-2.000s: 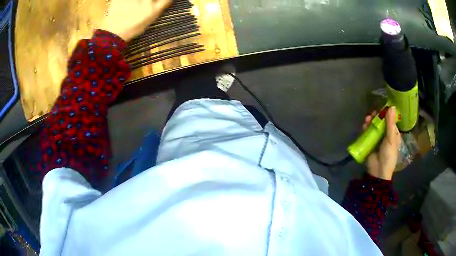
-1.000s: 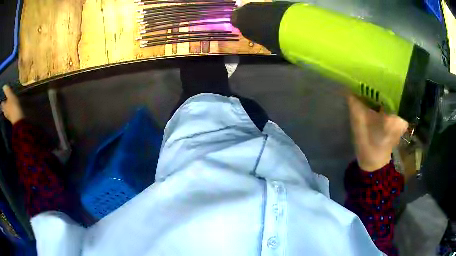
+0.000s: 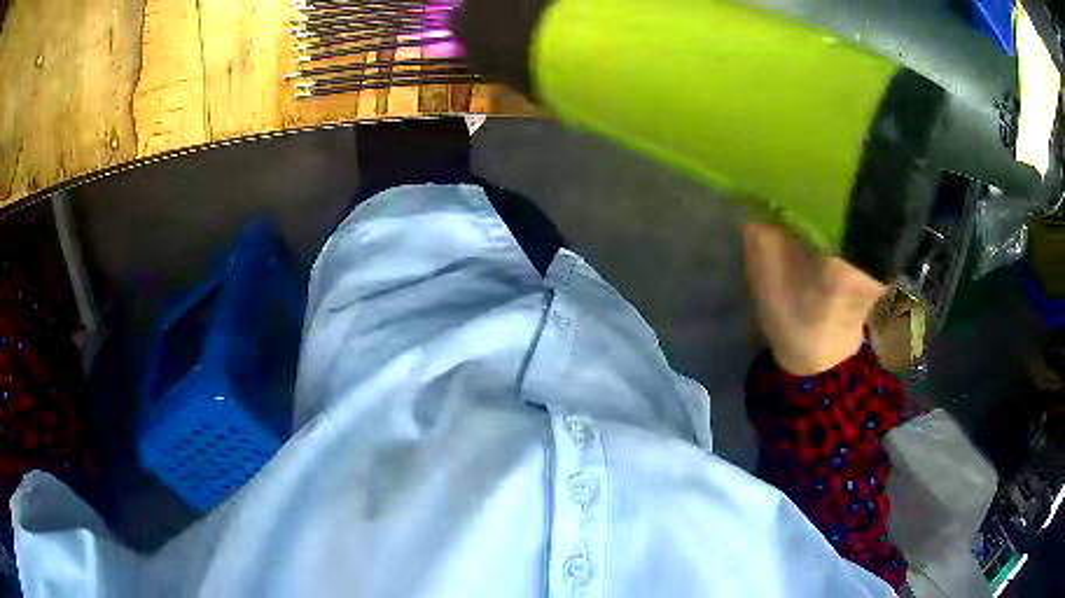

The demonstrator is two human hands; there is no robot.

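Note:
My right hand (image 3: 812, 298) is closed around the lime-green heat gun (image 3: 712, 99), its fingers largely hidden under the body. The gun's black nozzle points left at the right ends of a row of thin dark sleeved leads (image 3: 374, 58), where a pink-purple glow shows. The leads lie side by side on the yellow-brown wooden board (image 3: 175, 82), their pale tips to the left. My left hand is not in view; only the red patterned sleeve shows at the left edge.
A blue perforated plastic basket (image 3: 222, 374) is under the bench at the left. The dark bench top (image 3: 934, 70) extends right of the board, with a paper strip (image 3: 1036, 99) at its right. A grey-white bag-like object (image 3: 944, 485) is below right.
The right hand has raised the heat gun from beside the bench to the leads' right ends. The left hand has moved off the board and out of the picture. The leads' pale tips are now uncovered.

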